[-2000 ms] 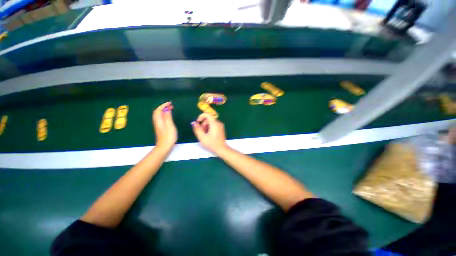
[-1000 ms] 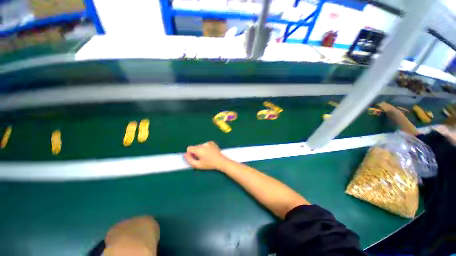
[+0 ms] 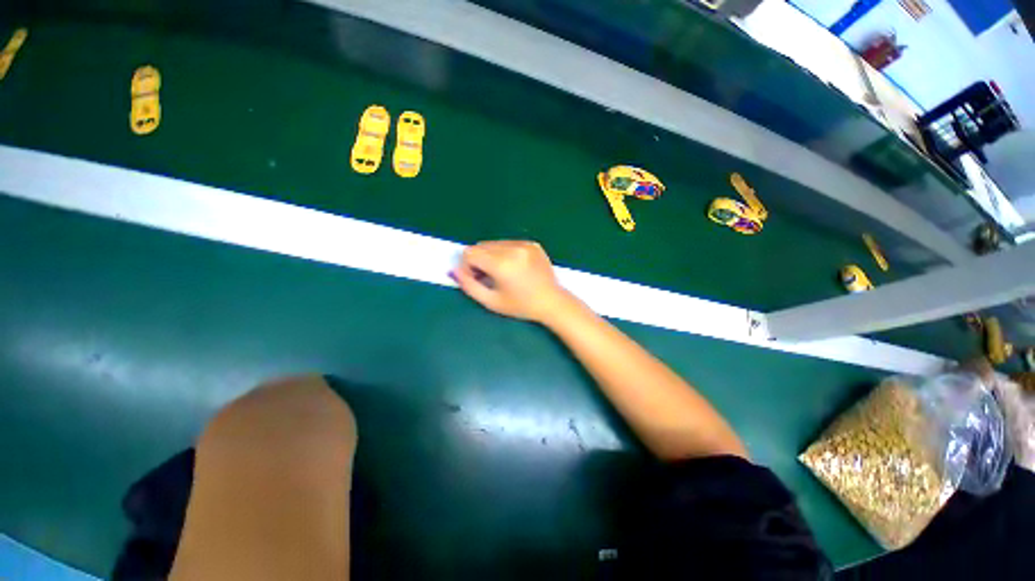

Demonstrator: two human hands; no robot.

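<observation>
My right hand rests on the white conveyor side rail with its fingers curled in, and nothing shows in it. My left hand is out of the picture; only a bent part of my left arm shows large at the lower left. Behind the rail, on the dark green conveyor belt, lies a yellow shell with coloured contents, touching a flat yellow strip. A similar shell and strip lie further right. Two flat yellow pieces lie side by side on the left.
Another yellow piece lies further left, and one more at the left edge. A grey post crosses the right side. A clear bag of small tan parts sits at the lower right, by a neighbouring person's arm. A green worktop lies in front.
My left hand has left the belt and the picture, its bent arm now near the camera. My right hand has drawn back onto the rail and closed. The view has tilted and turned.
</observation>
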